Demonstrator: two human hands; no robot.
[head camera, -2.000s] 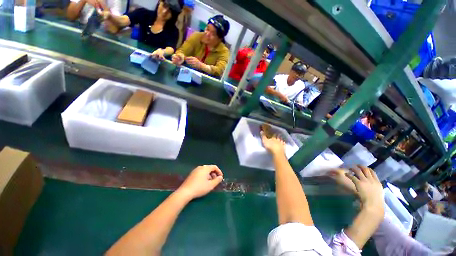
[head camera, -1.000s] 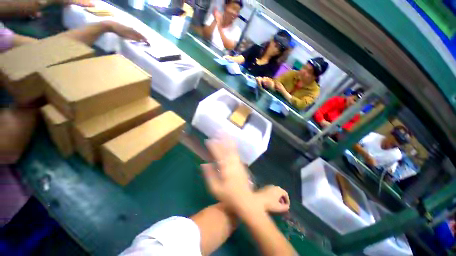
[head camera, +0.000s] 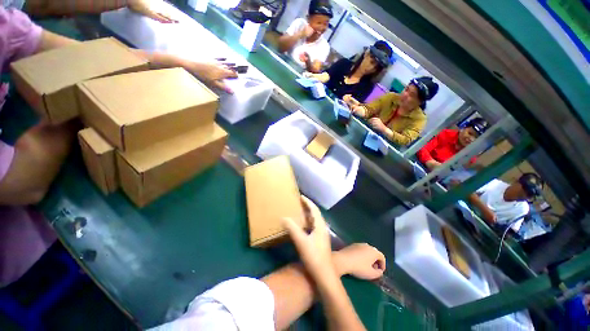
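Note:
My right hand (head camera: 314, 236) grips the right edge of a closed brown cardboard box (head camera: 273, 203) above the green bench; some fingertips are hidden behind it. My right forearm crosses over my left arm. My left hand (head camera: 363, 260), below a white sleeve, is closed in a loose fist by the bench's far edge, with nothing visible in it. Several brown boxes (head camera: 152, 103) are stacked on the bench at left. A white foam tray (head camera: 309, 155) with a small brown box (head camera: 320, 145) in it sits on the conveyor just beyond the held box.
Another foam tray (head camera: 430, 262) with a brown box stands at right. More trays (head camera: 242, 97) lie at upper left, where another person's hand (head camera: 213, 70) reaches in. Another person's arm is beside the stack. Workers sit across the line. A green metal frame (head camera: 511, 294) crosses at right.
The view has turned left. The front box beside the stack has left its place and is now in my right hand, which was empty a second ago. My left hand remains curled.

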